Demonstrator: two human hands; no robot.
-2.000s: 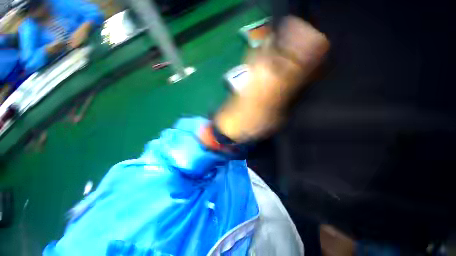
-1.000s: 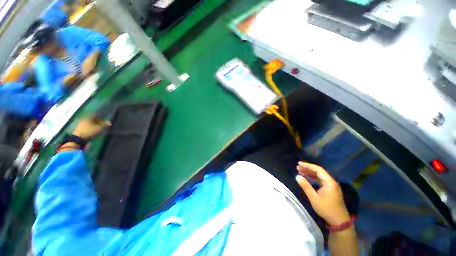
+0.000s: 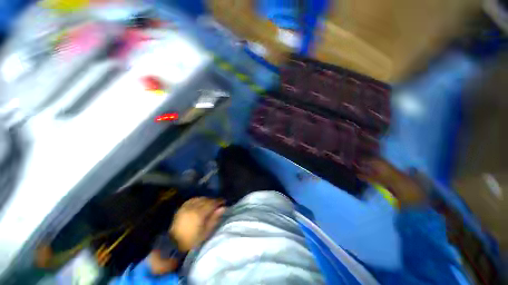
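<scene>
The frame is strongly blurred. A large dark foam blister tray (image 3: 317, 131) with rows of maroon phone frames lies right of centre, in two sections side by side. My right hand (image 3: 392, 181) is at the tray's lower right corner; blur hides whether its fingers grip the tray or a frame. My left hand (image 3: 195, 222) is low, left of centre, close in front of my body, with its fingers curled; I cannot tell whether it holds anything.
The white press table (image 3: 100, 145) fills the left, with a red emergency stop button (image 3: 151, 84) near its corner. Pink sheets (image 3: 83, 42) lie at its back. Cartons (image 3: 356, 50) stand behind the tray. Yellow cable (image 3: 120, 239) hangs at lower left.
The view has swung right from the green bench to the maroon tray. My left hand is off the empty black tray and near my body. My right hand has reached the maroon tray's corner.
</scene>
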